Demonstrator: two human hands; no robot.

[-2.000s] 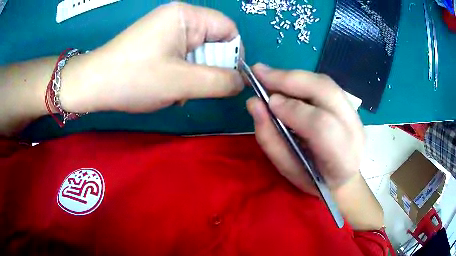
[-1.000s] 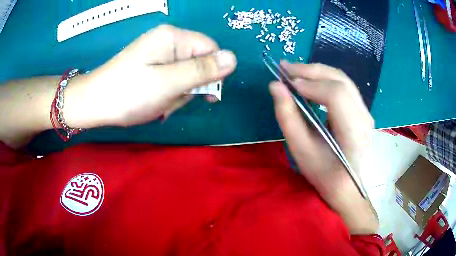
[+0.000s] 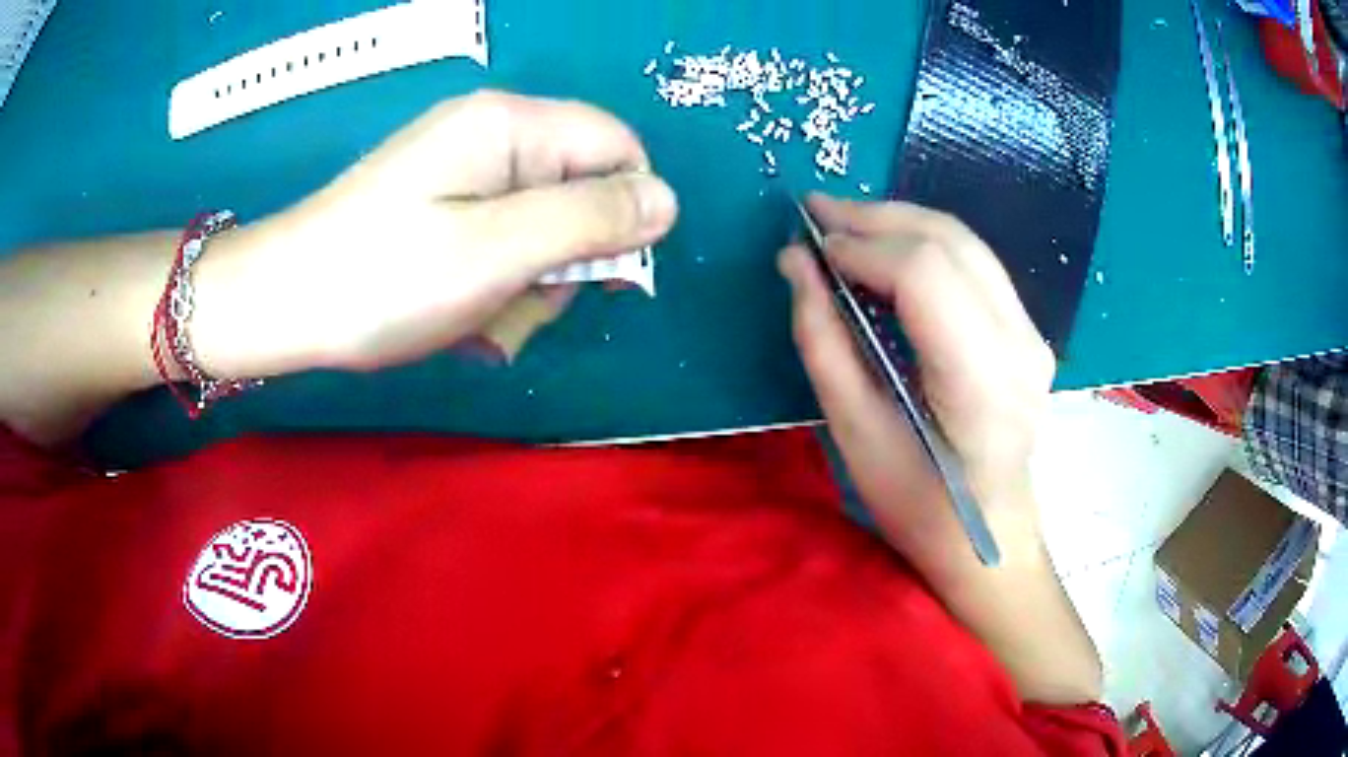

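Note:
My left hand (image 3: 444, 237) is closed around white watch straps (image 3: 628, 271); only their end shows below my thumb, and the rest is hidden in the fist. A tan piece shows under my fingers. My right hand (image 3: 931, 326) holds silver tweezers (image 3: 902, 388) like a pen, tips up and left, just below a loose pile of small whitish pieces (image 3: 754, 89) on the green mat. Whether the tips hold a piece is too small to tell.
A white strap with holes (image 3: 325, 62) lies upper left. A black ribbed sheet (image 3: 1013, 133) lies right of the pile, and two thin silver tweezers (image 3: 1230, 141) lie beyond it. A red bin (image 3: 1308, 52) is upper right. A carton (image 3: 1234, 555) stands on the floor.
My hands have moved apart; the tweezers have left the strap end and are near the pile. My left hand has turned and shifted slightly down and left. More of the loose strap shows.

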